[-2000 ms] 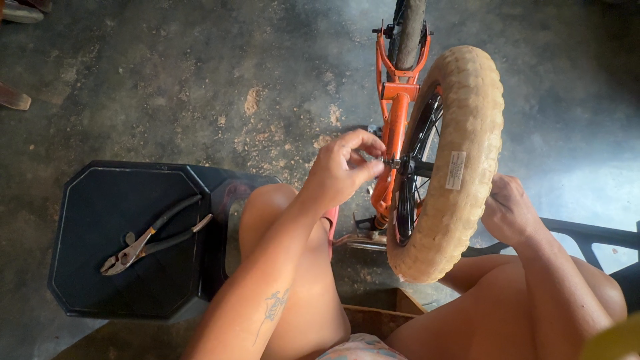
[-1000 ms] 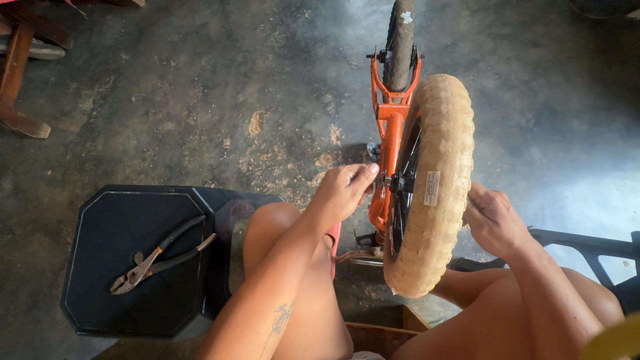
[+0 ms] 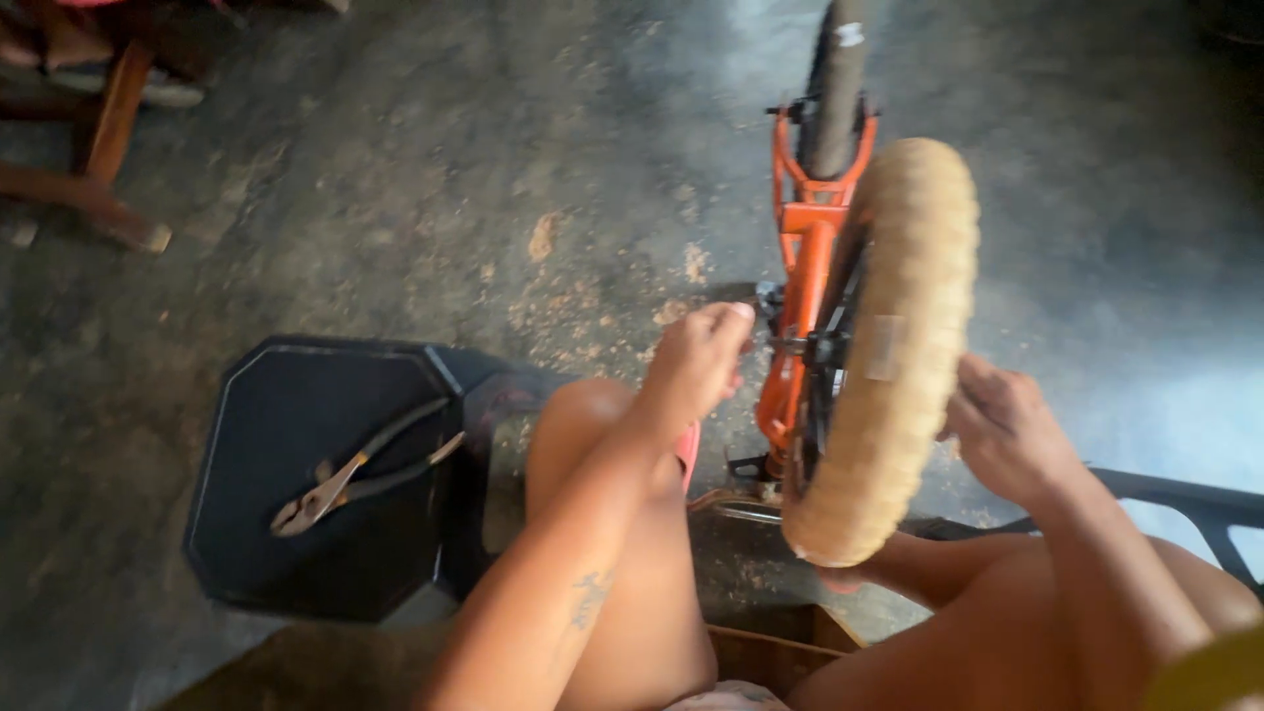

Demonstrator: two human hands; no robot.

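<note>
A tan knobby bicycle tire [image 3: 913, 346] on a black-spoked wheel stands in front of me, beside the orange bicycle frame [image 3: 812, 267]. My left hand [image 3: 696, 365] is just left of the frame, near the wheel's axle, its thumb and fingers close together; whether something small is between them cannot be told. On the wheel's right side is my right hand [image 3: 1007, 425], its fingers curled at the tire's edge and partly hidden by it. The bicycle's other wheel, with a dark tire [image 3: 839, 118], is at the top. Slip-joint pliers [image 3: 341, 484] lie partly spread at the left.
The pliers rest on a black eight-sided surface [image 3: 267, 415] beside my knee. A wooden furniture leg [image 3: 118, 118] is at the upper left. Black framework [image 3: 1175, 494] stands at the right, and a wooden box edge [image 3: 780, 640] is between my legs. Crumbs lie on the concrete floor [image 3: 553, 286].
My left hand has drawn back leftward from the axle area. My right hand stays by the tire's right side. The pliers have not moved on the black surface.
</note>
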